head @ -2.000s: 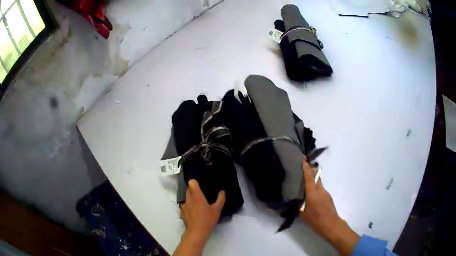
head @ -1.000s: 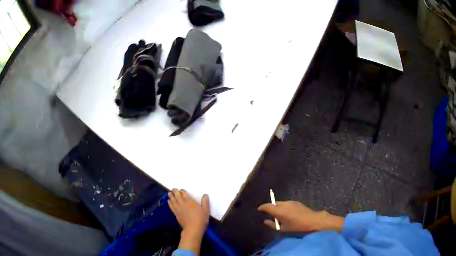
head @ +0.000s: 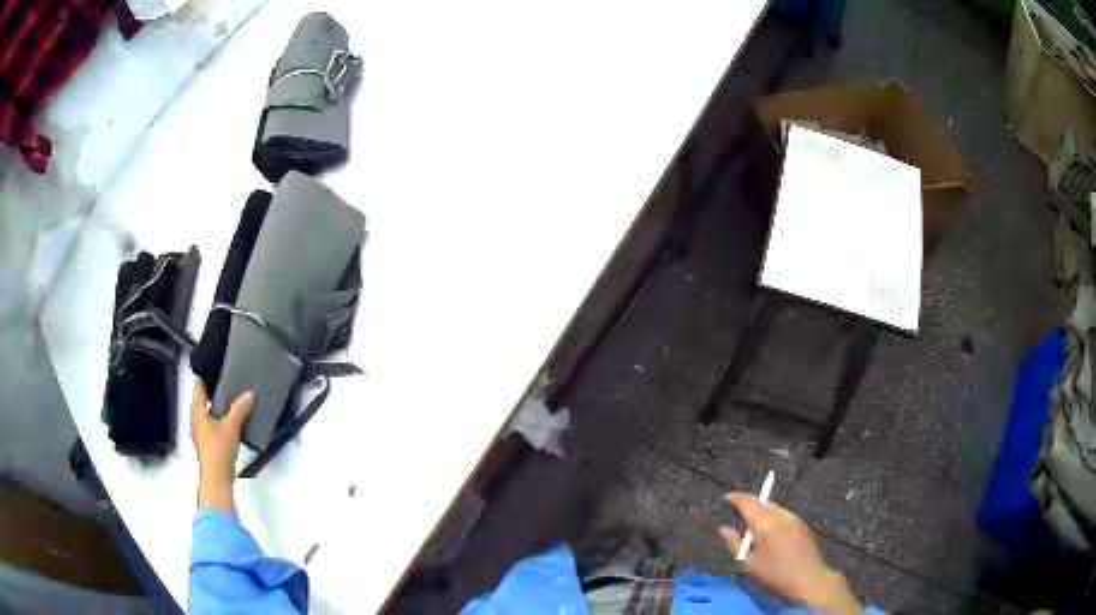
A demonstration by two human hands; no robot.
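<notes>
My left hand (head: 221, 447) is on the near end of a tied grey bundle (head: 292, 258) on the white table, thumb on the grey cloth, fingers at its dark side; the fingertips are partly hidden. A dark roll (head: 234, 279) lies along the bundle's left side under the same tie. A tied black bundle (head: 147, 360) lies further left. Another grey bundle (head: 307, 102) lies beyond, tied round its middle. My right hand (head: 781, 547) is off the table over the floor and holds a thin white marking pen (head: 756, 517).
The white table (head: 481, 240) has a long right edge. Right of it stand a stool with a white top (head: 845, 228) and an open cardboard box (head: 943, 156) behind it. A blue crate (head: 1022, 445) is at the far right. Red checked cloth (head: 42, 66) hangs top left.
The view has shifted towards the right. My left hand has moved from the table's near corner onto the grey bundle. My right hand still holds the pen, away from the table.
</notes>
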